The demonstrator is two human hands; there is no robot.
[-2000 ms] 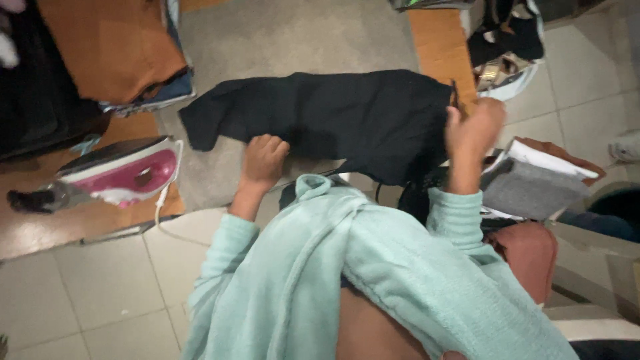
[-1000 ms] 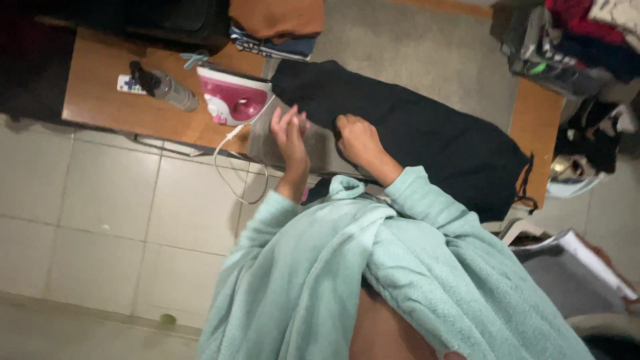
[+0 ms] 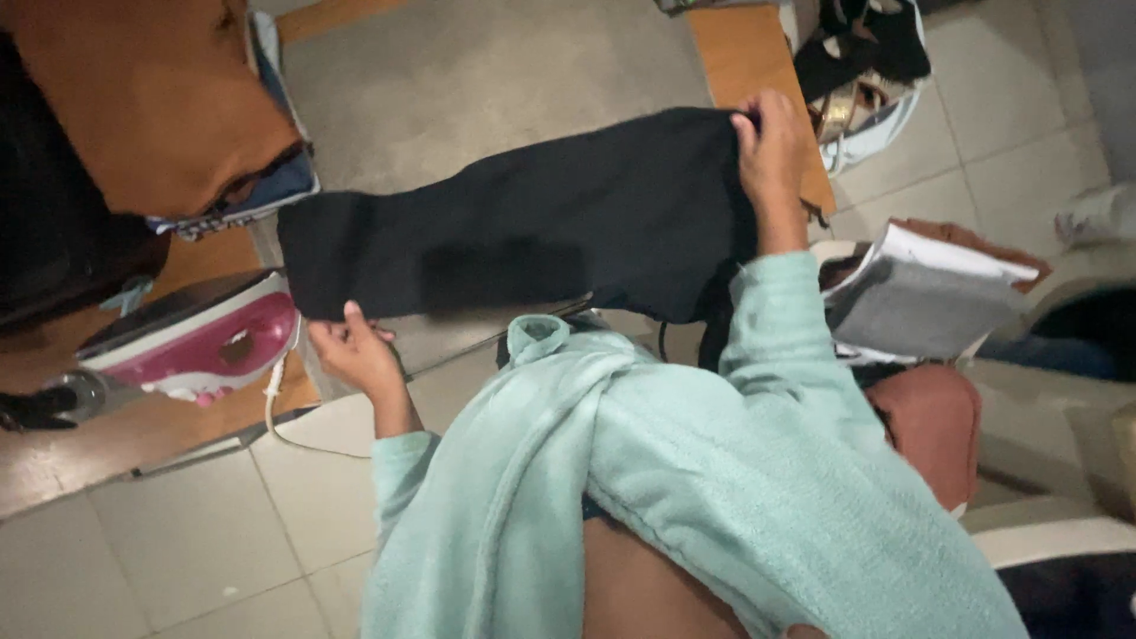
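A black garment (image 3: 532, 231) lies stretched out across a grey cloth (image 3: 497, 80) on a wooden table. My right hand (image 3: 770, 151) grips the garment's upper right edge between thumb and fingers. At its lower left corner is my left hand (image 3: 357, 351), fingers partly spread; whether it pinches the hem I cannot tell. A pink and white clothes iron (image 3: 213, 342) lies just left of the garment's left end, its cord hanging over the table's front edge. Part of the garment drops over the near edge at the right, partly hidden by my sleeve.
Folded clothes, a brown one (image 3: 160, 106) on top, are stacked at the upper left. A clear bottle with a black top (image 3: 62, 399) lies beyond the iron. At the right stand a container of shoes (image 3: 865, 98) and a grey and white folded item (image 3: 927, 293).
One second ago both hands were near the garment's left end; my right hand has since moved to its right end. The garment's left end now lies straighter. The view has shifted.
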